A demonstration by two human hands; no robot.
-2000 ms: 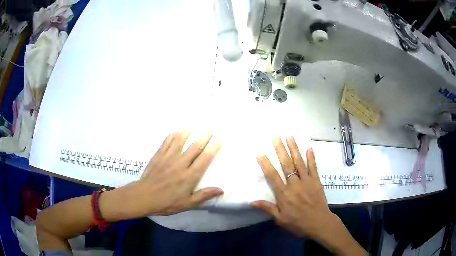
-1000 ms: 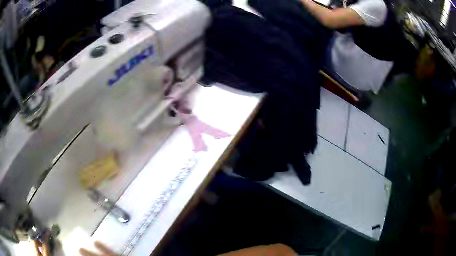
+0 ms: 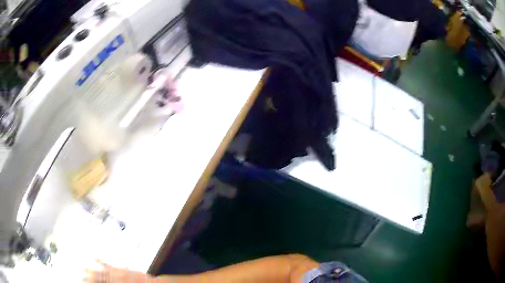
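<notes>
My right hand is at the bottom left on the white table, washed out by glare and cut off by the lower edge; its fingers and anything under them cannot be made out. My left hand is out of the picture. The white JUKI sewing machine fills the left side. A yellow-tan card lies on its bed, with a blurred slim metal tool just below it. A pink cloth strip hangs at the machine's right end. No white piece can be told from the table.
A dark navy fabric pile lies beyond the machine and hangs over the table's end. A white panelled table stands to the right over green floor. A person's bare arm shows at the right edge.
The view has swung right, from the sewing area to the machine's right end and the floor. Both hands lay flat on the table before; now only the right shows, with its forearm and sleeve cuff.
</notes>
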